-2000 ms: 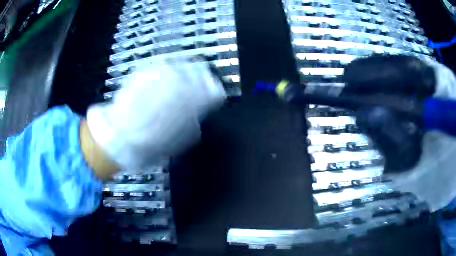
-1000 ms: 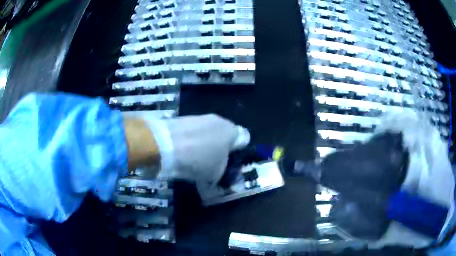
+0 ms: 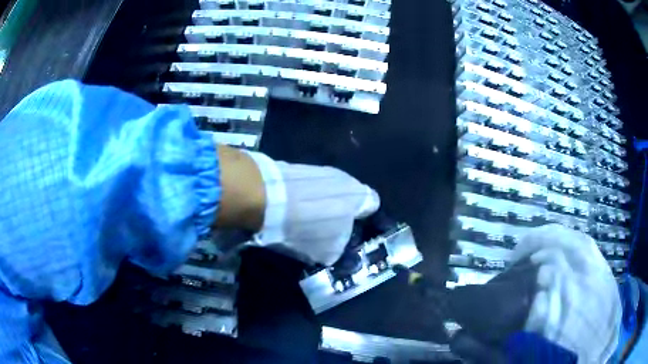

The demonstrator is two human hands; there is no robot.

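My left hand (image 3: pixel 323 213), in a white glove with dark fingertips, holds a silver heat sink bar (image 3: pixel 364 270) over the tray's middle. The bar is tilted, its right end higher, and carries two small black blocks. My right hand (image 3: pixel 551 284), gloved in white with black finger coverings, holds a pen-shaped tool with a bright blue handle (image 3: pixel 541 348) and a yellow ring (image 3: pixel 415 277). The tool's tip is at the bar's lower edge near the right block; whether it touches cannot be told.
Rows of silver bars (image 3: pixel 284 51) stand at the upper left, with more at the lower left. A dense block of bars (image 3: pixel 533 142) is at the right. A separate bar (image 3: pixel 384 344) lies near the bottom. The black tray (image 3: pixel 334 142) shows beneath.
My left hand has come in from the upper left rows and now holds a bar, which has tilted more since one second ago. My right hand and the tool have moved down.
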